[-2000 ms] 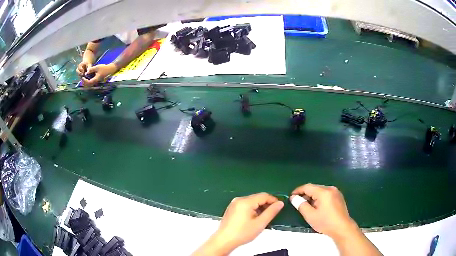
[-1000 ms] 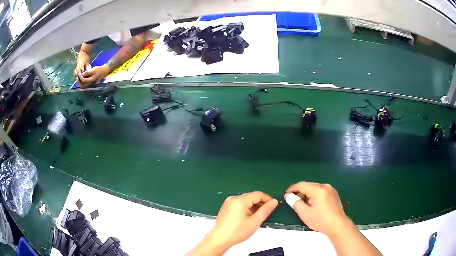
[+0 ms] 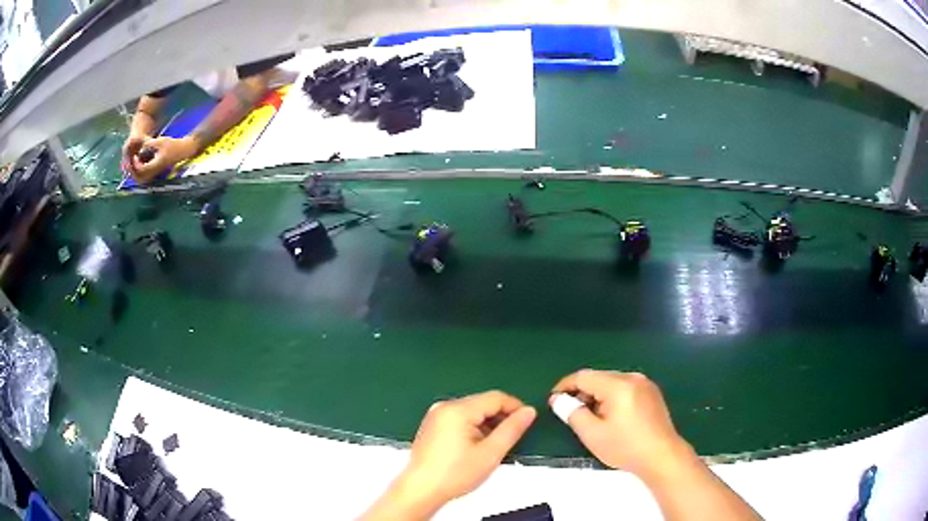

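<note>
My left hand [image 3: 468, 438] and my right hand [image 3: 616, 417] are held close together over the near edge of the green belt, thumbs and fingers pinched. A white band wraps a finger of my right hand. Whether anything small is between the fingertips cannot be told. A single black housing shell [image 3: 519, 513] lies on the white sheet [image 3: 305, 463] below my hands, cut off by the bottom edge. More black shells [image 3: 153, 478] stand in rows at the lower left, with small black diamond-shaped pieces [image 3: 171, 443] beside them.
Several adapter units with cords lie along the belt [image 3: 458, 341], one with a yellow top [image 3: 634, 237]. Across it are a coworker's hands [image 3: 153, 158], a shell heap [image 3: 392, 87] and a blue tray [image 3: 578, 46]. A blue tool [image 3: 866, 488] lies right, a clear bag [image 3: 25, 382] left.
Both hands have shifted left in the picture, and the far sheet and shell rows have also shifted left. A small gap shows between my fingertips, where a thin line showed two seconds ago.
</note>
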